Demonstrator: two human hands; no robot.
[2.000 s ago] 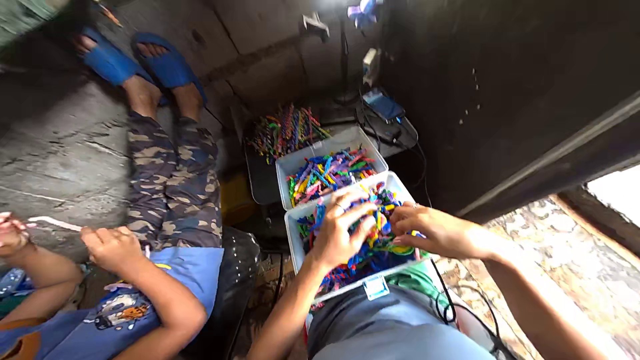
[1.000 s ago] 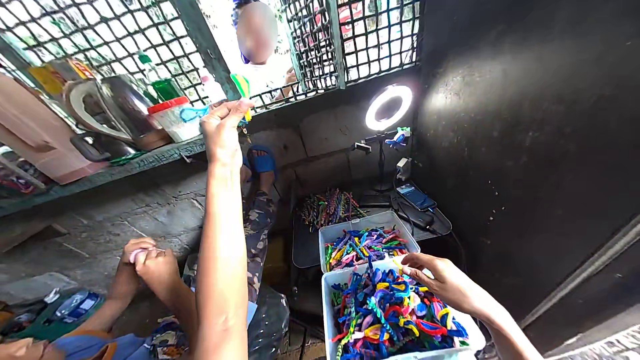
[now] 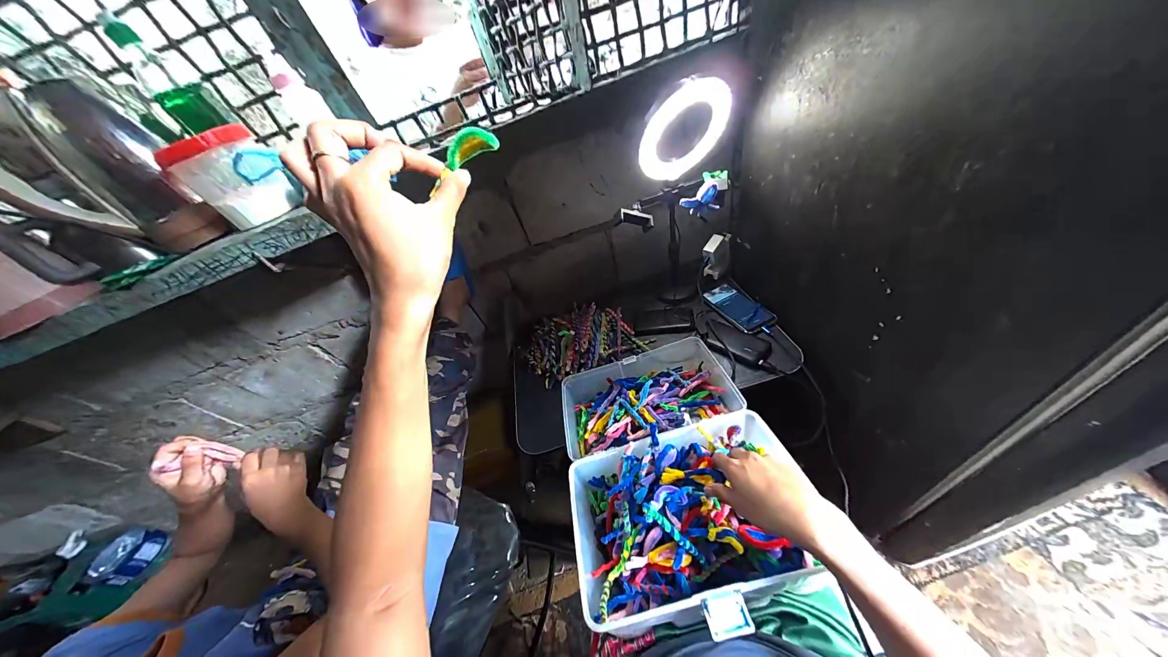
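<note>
Raised in front of the window grille, my left hand pinches a curled green-and-yellow fuzzy strip between thumb and index finger. My right hand reaches into the near clear plastic box, its fingertips among many coloured fuzzy strips; whether it grips any is hidden. Directly behind, and touching, is a second clear box with more such strips. Beyond it, a bundle of twisted multicoloured strips lies on a dark stand.
A lit ring light stands at the back, near a phone with cables. A shelf at left carries a red-lidded tub and bottles. Another person's hands hold a pink strip at lower left. A dark panel rises at right.
Two seconds ago both my hands were in the near box; my left hand has since risen with the green-and-yellow strip. The view has tilted up, showing the window and ring light.
</note>
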